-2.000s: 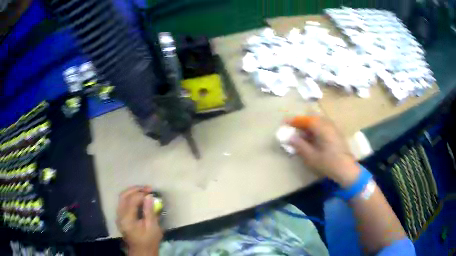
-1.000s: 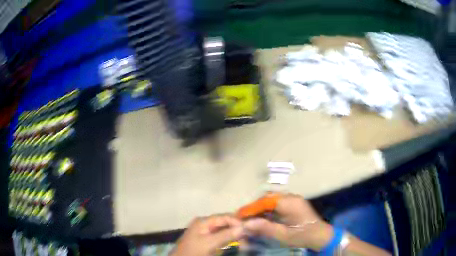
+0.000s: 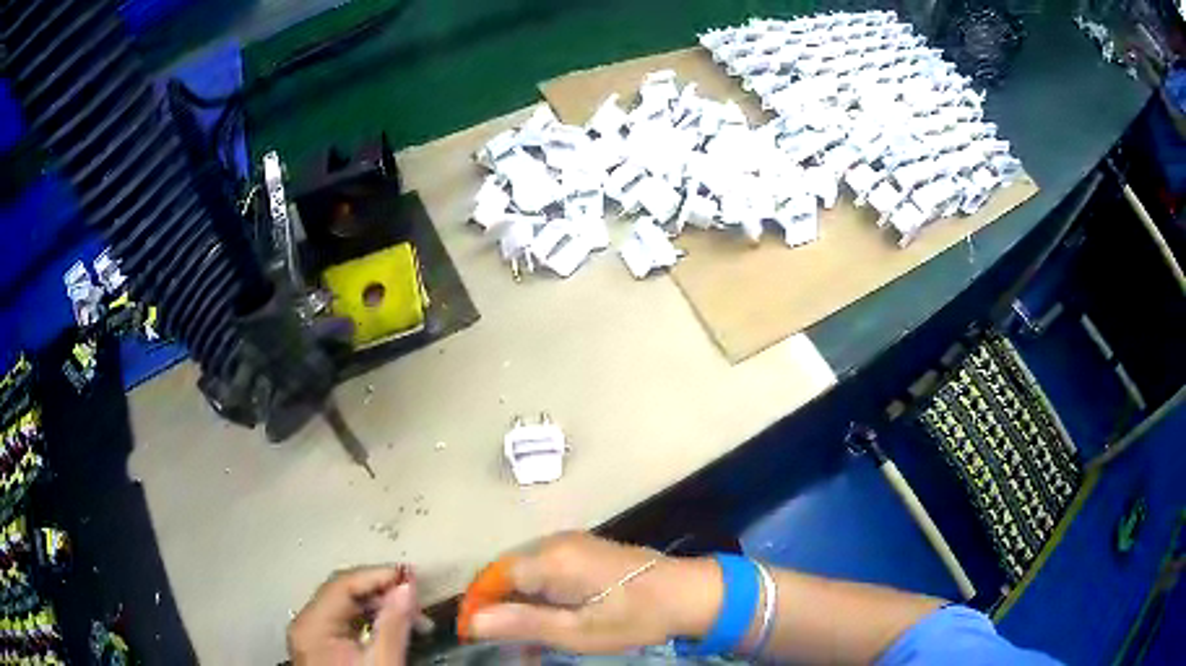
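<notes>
One white plug housing point(image 3: 535, 450) lies alone on the beige work mat point(image 3: 429, 390), its two prongs pointing away from me. My left hand point(image 3: 358, 618) is at the bottom edge, its fingers closed on a small, mostly hidden circuit board; a bit of red and a bit of yellow show at the fingers. My right hand point(image 3: 585, 599), with an orange finger cot point(image 3: 484, 601), is just right of it, a small gap between them. Whether its fingertips hold anything is unclear. A thin pale strand crosses the right hand. The dark soldering iron tip point(image 3: 349, 442) hangs over the mat.
White housings lie in a loose pile point(image 3: 585, 176) and rows point(image 3: 884, 117) on cardboard point(image 3: 767, 293). A yellow sponge point(image 3: 375, 295) and black ribbed hose point(image 3: 130, 182) are at back left. Board rows stand left point(image 3: 24, 520) and on a right rack point(image 3: 1001, 455).
The white housing went from my right hand onto the mat. My right hand moved down beside my left; they met and are now slightly apart. The view has turned to the right.
</notes>
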